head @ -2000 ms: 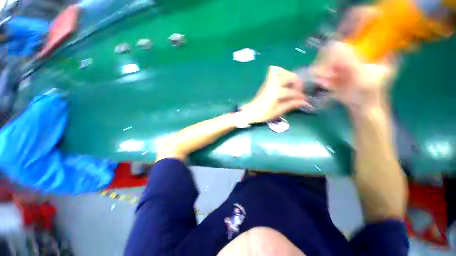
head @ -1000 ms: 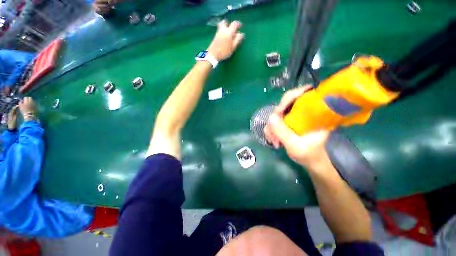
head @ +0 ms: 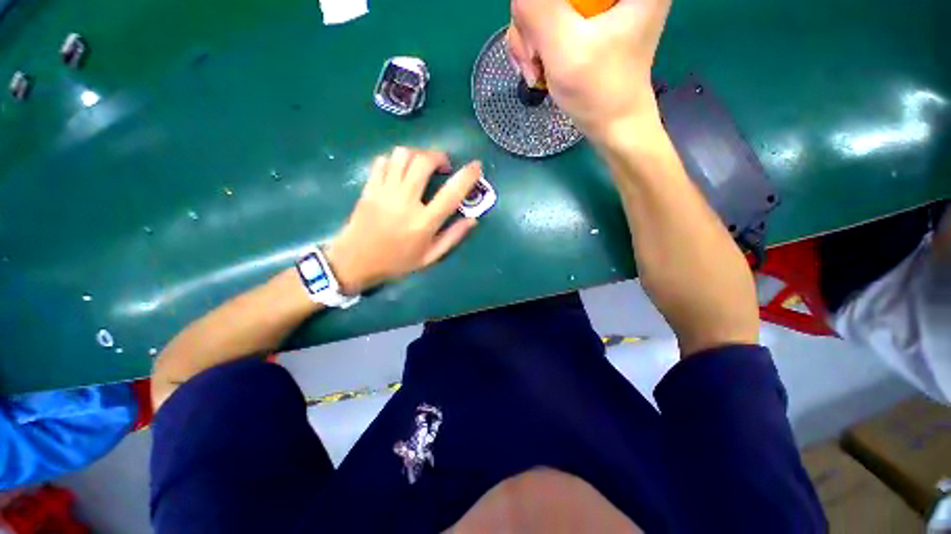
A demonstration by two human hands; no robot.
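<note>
My left hand lies on the bench with its fingers on a watch-like unit, which has a pale rim and is partly covered by the fingers. My right hand is closed around the electric screwdriver, of which only a bit of orange and the black nose show. The nose points down onto the round perforated screw tray. A second watch-like unit lies behind my left hand, left of the tray.
A dark flat box sits right of the tray. Two small units lie at the far left. A white slip is at the top edge. A small ring and specks lie on the green bench. Another person's blue sleeve is lower left.
My left hand has come back from the far side of the bench onto the near unit. The screwdriver nose has moved over the tray. The second unit now lies closer in view.
</note>
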